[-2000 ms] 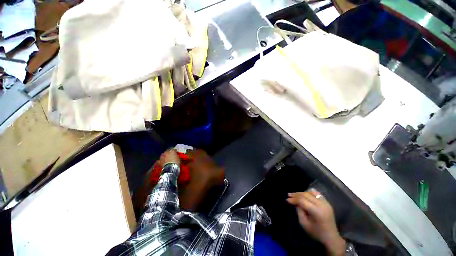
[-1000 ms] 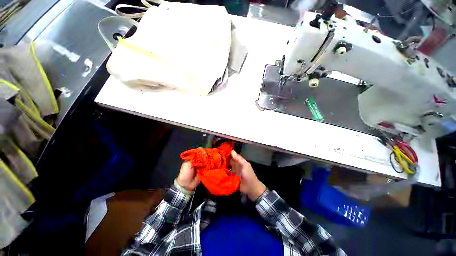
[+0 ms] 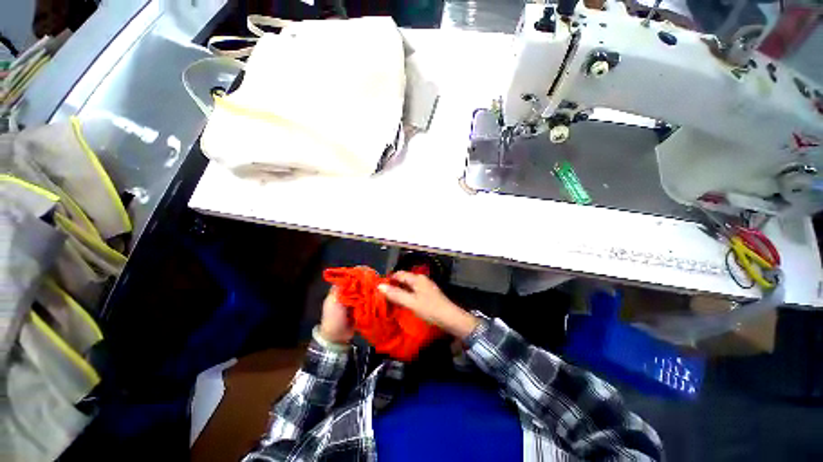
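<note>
The orange-red sleeve covers [image 3: 383, 316] are bunched up in front of my lap, below the front edge of the sewing table. My left hand [image 3: 336, 318] grips the bunch at its left side. My right hand [image 3: 422, 302] lies on its upper right side with the fingers on the cloth. Parts of the fingers are hidden by the cloth.
Beige bag panels [image 3: 311, 95] lie on the white table [image 3: 298, 206], left of the sewing machine [image 3: 623, 72]. Green snips [image 3: 572, 182] are on its bed plate. Scissors [image 3: 753, 257] lie at the right. More yellow-edged panels [image 3: 90, 185] are at far left. A blue crate [image 3: 632, 356] is below.
Two seconds ago my left hand was down at the red cloth and my right hand was apart. Since one second ago, my right hand has moved up over the bunch, which is gathered differently.
</note>
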